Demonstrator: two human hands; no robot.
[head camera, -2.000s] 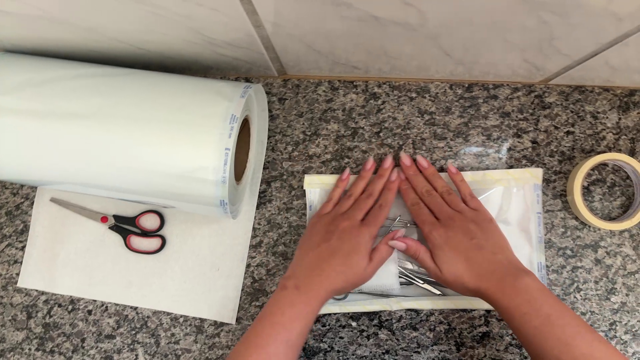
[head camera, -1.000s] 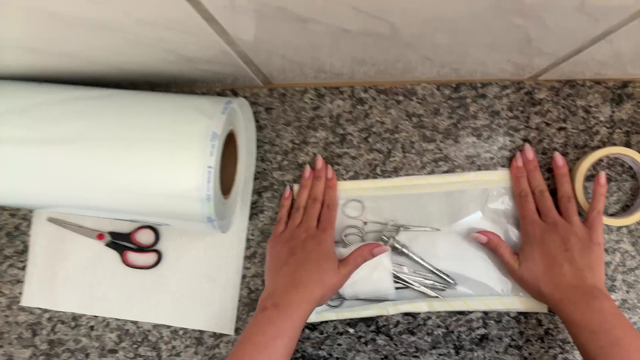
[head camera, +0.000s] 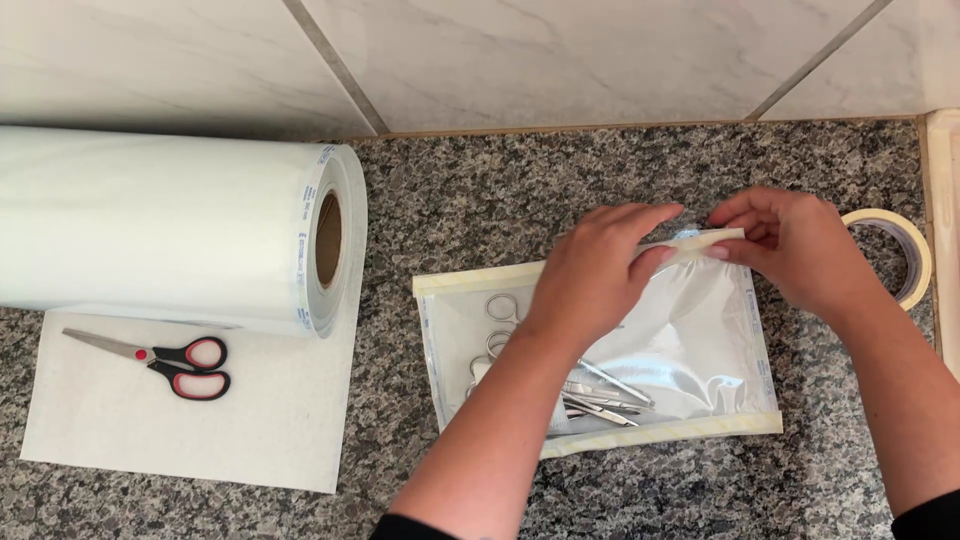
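Observation:
A clear-fronted sterilization pouch (head camera: 690, 352) lies on the granite counter, its long edges covered with pale yellow tape. Inside are metal instruments with ring handles (head camera: 501, 307), slender steel tools (head camera: 607, 405) and a piece of white gauze, partly hidden by my left forearm. My left hand (head camera: 600, 262) reaches over the pouch, thumb on its far taped edge and fingers raised above it. At that edge's right end, my right hand (head camera: 795, 247) pinches the taped strip (head camera: 705, 240) between thumb and fingers, lifting it slightly.
A large roll of sterilization pouch material (head camera: 150, 225) lies at the left, its loose end spread on the counter. Black and red scissors (head camera: 199, 367) rest on that sheet. A roll of masking tape (head camera: 924, 259) sits right of my right hand. The tiled wall (head camera: 562, 60) borders the counter behind.
Both hands were flat on the pouch, then spread to its two ends. Now they are at its far taped edge, the right hand pinching it. The pouch has turned slightly.

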